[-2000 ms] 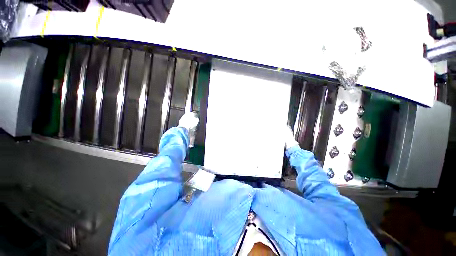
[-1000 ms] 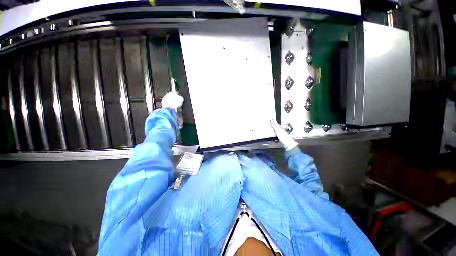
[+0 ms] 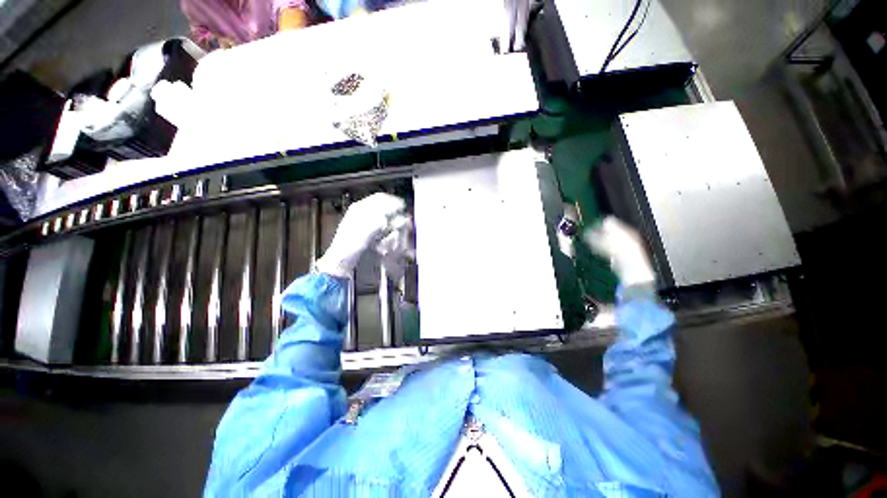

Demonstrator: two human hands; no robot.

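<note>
A flat white metal case lies on the roller conveyor in front of me. My left hand, in a white glove, is at the case's left edge with its fingers bent; whether it holds something small or touches the case cannot be told. My right hand, in a white glove and blurred, is to the right of the case, apart from it, over the gap before a second case. The green board shows only in part between the two cases.
Steel rollers run left to another case. A white bench behind holds a clear bag and black bins. A further case stands back right. Another person's arm and pink sleeve show beyond the bench.
The view has shifted, showing more of the bench and right side. My right hand has left the case's right edge and moved right. My left hand is further up by the left edge.
</note>
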